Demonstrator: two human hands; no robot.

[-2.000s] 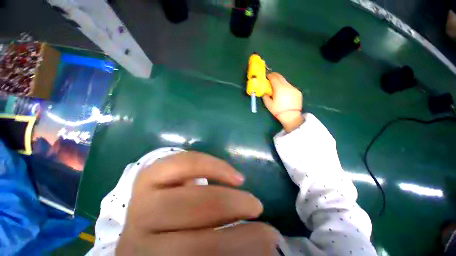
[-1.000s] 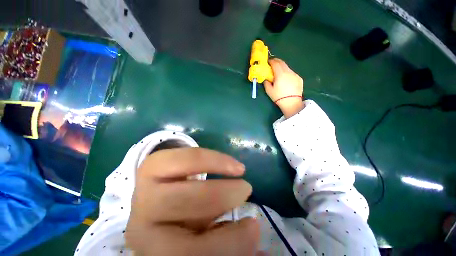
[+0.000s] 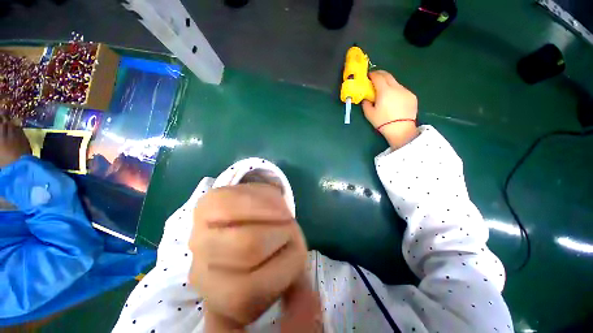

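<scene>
My right hand (image 3: 394, 106) grips a yellow hot glue gun (image 3: 357, 79) over the green bench, its nozzle pointing to the far side. A whitish glue stick (image 3: 348, 110) stands out of the gun's rear. My left hand (image 3: 250, 250) is large and close to the camera, with its fingers curled; whether it holds anything is hidden. Black housings stand or lie beyond the gun: one (image 3: 431, 23) with a red wire and a yellow-green spot, one (image 3: 335, 13) at the top edge, and one (image 3: 541, 64) at the right.
A white perforated post (image 3: 184, 40) rises at the upper left. A co-worker in blue (image 3: 49, 214) is at the left, by a glossy printed mat (image 3: 123, 159) and cardboard trays (image 3: 104, 78) of red-and-silver parts. A black cord (image 3: 520, 169) curves over the bench at the right.
My left hand's fingers have curled in closer. The housings have shifted right in view, and so have the post and mat. The co-worker's hand and sleeve now show at the left.
</scene>
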